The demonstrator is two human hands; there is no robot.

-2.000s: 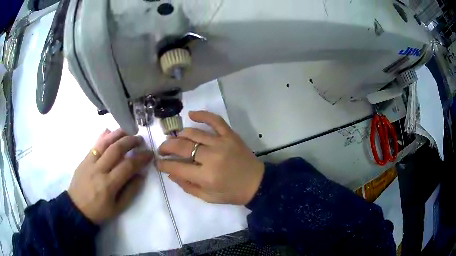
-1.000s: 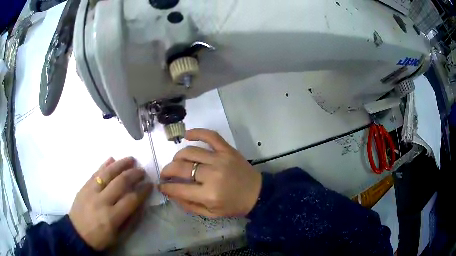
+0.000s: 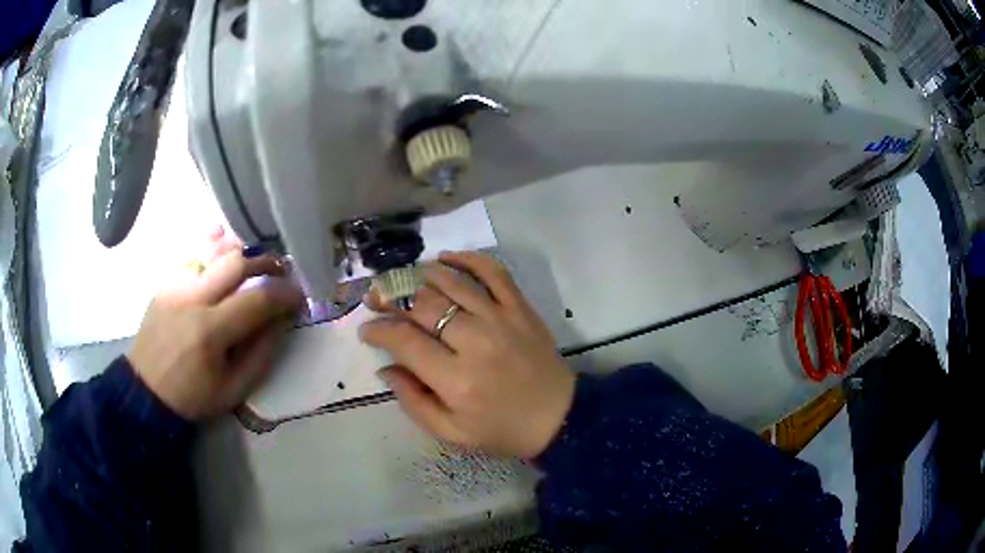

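The white cloth panel (image 3: 103, 243) lies mostly left of and behind the machine head, with a corner showing right of the needle area. The presser foot area (image 3: 351, 265) is partly hidden by the head and fingers. My left hand (image 3: 221, 335) is left of it, fingers curled and blurred by the cloth's near edge; whether they grip cloth is unclear. My right hand (image 3: 475, 356), with a ring, is right of it, fingers spread, palm side down over the bed, fingertips beside the lower cream knob (image 3: 397, 284). No held thing shows in it.
The off-white sewing machine arm (image 3: 605, 97) spans the top. The pale machine bed (image 3: 616, 270) has a dark joint line. Red-handled scissors (image 3: 823, 327) lie at the right. A long dark grey shape (image 3: 132, 162) hangs left of the head. Layered white cloth (image 3: 13, 313) is at the far left.
The cloth has moved away past the needle, uncovering the bed in front. My left hand has moved forward with it. My right hand has shifted slightly forward. The camera view has shifted a little.
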